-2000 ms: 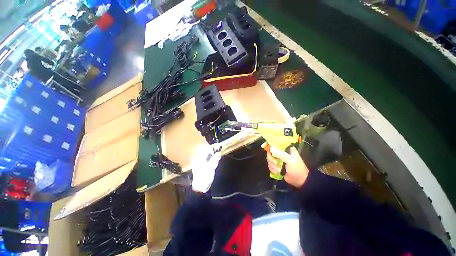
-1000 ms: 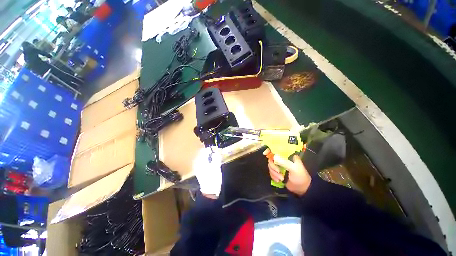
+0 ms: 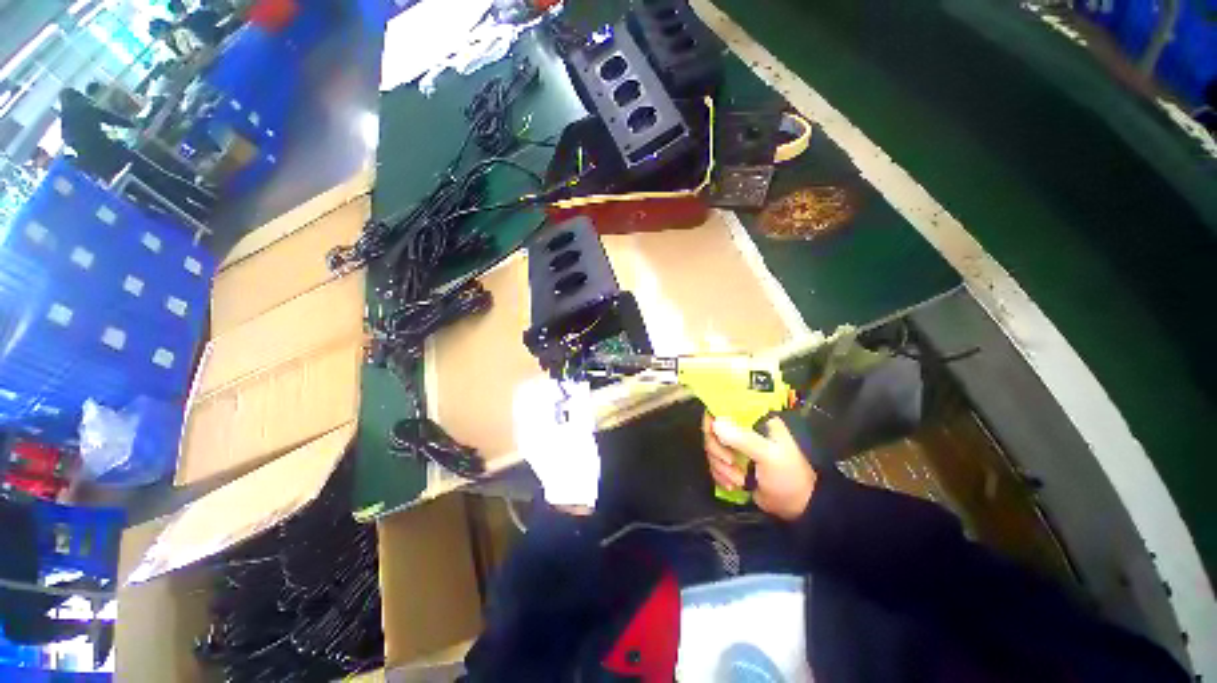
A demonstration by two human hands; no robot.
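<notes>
A black power strip (image 3: 571, 274) with round outlets lies on the tan cardboard pad (image 3: 701, 280), its open end towards me. My right hand (image 3: 763, 464) is bare and grips the yellow-green soldering gun (image 3: 731, 390) by its handle. The gun's metal nose points left, its tip at the strip's open end. My left hand (image 3: 558, 447), in a white glove, is at the same open end, fingertips close to the tip. Glare and blur hide what the fingers hold. The wires and any board there are too small to tell apart.
More power strips (image 3: 630, 107) lie on the red box (image 3: 638, 211). Beside it are a dark block (image 3: 743, 184), a pale ring (image 3: 793, 138) and a brown speckled patch (image 3: 809, 211). Black cords (image 3: 430, 254) lie left. An open carton (image 3: 411, 587) stands lower left. A conveyor (image 3: 961, 160) runs right.
The gun's nose has moved slightly left, deeper to the strip's open end. My gloved left hand has moved up close to that end. The whole view has shifted a little.
</notes>
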